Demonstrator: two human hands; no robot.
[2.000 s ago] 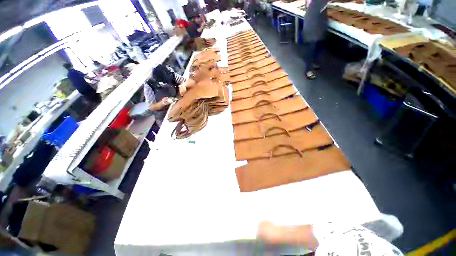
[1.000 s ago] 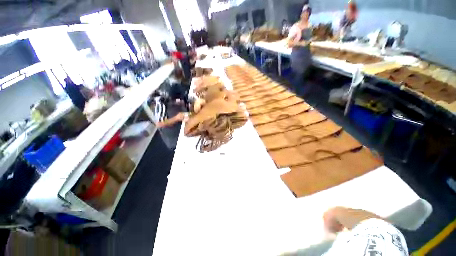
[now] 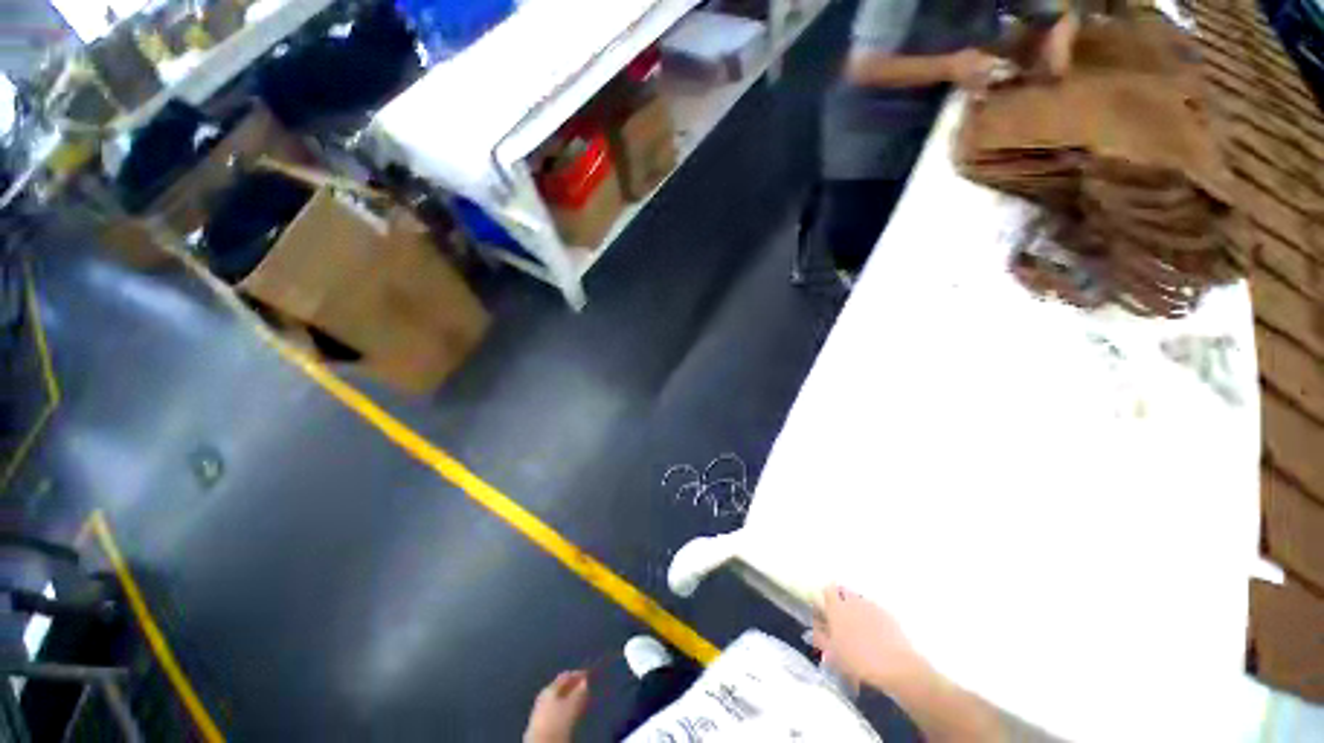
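The white-covered table (image 3: 1002,479) lies in front of me. My right hand (image 3: 860,639) is at its near edge; whether its fingers grip anything cannot be told. My left hand (image 3: 558,707) is low over the floor, small, blurred and cut off by the bottom edge; its finger state is unclear. A stack of brown bag pieces (image 3: 1096,124) lies on the table's far part, with many handle loops (image 3: 1125,240) towards me. Overlapping brown bags (image 3: 1292,349) run along the right edge of the picture.
A person's arm (image 3: 915,68) reaches to the stack from the left. An open cardboard box (image 3: 385,298) stands on the dark floor beside a yellow line (image 3: 494,501). A white bench (image 3: 545,73) holds boxes below. Thin white strips (image 3: 712,482) lie near the table corner.
The view has swung left and down to the floor and near table corner. The bag row has shifted to the right edge. Both my hands now show; one showed before.
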